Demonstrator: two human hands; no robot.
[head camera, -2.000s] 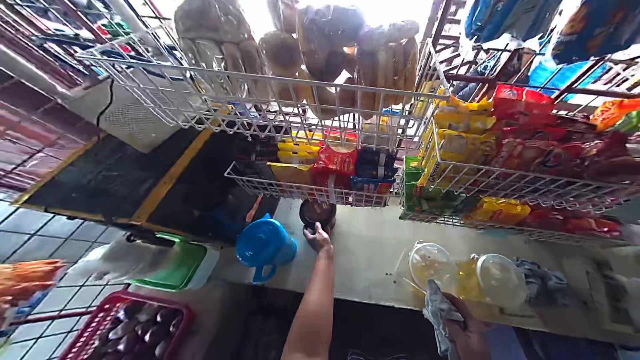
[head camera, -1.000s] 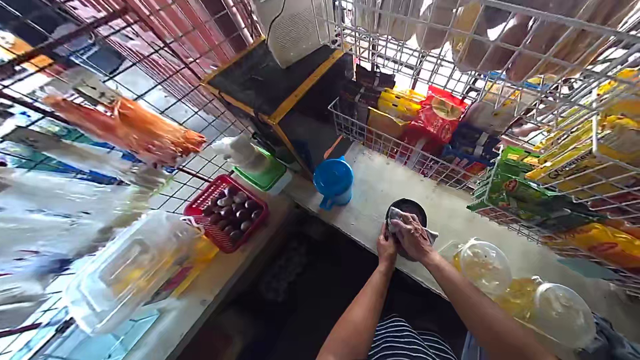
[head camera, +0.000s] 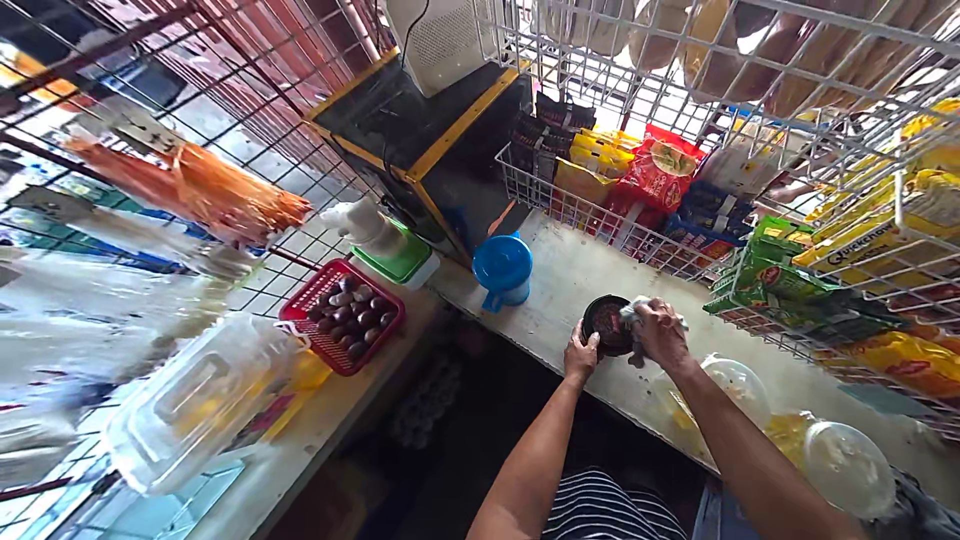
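Note:
On the pale counter (head camera: 559, 262), my left hand (head camera: 581, 352) grips the near left rim of a round black bowl (head camera: 606, 322) with dark, reddish contents or pattern inside. My right hand (head camera: 660, 334) is shut on a crumpled light cloth (head camera: 637, 311), which touches the bowl's right rim. To the left of the bowl stands a blue plastic pitcher with a lid (head camera: 504, 270). Two clear containers with pale lids, one lid (head camera: 735, 386) near my right forearm and the other (head camera: 847, 465) farther right, hold something yellowish.
Wire baskets (head camera: 622, 236) of colourful packets line the counter's back. A red basket of dark round items (head camera: 352, 315), a green-lidded container (head camera: 397, 255) and a clear plastic box (head camera: 202, 397) stand left. A black cabinet with yellow edges (head camera: 420, 127) is behind the pitcher.
Two seconds ago my right hand held the cloth by the clear containers, apart from the bowl; now it has the cloth at the bowl's rim. The view has swung left.

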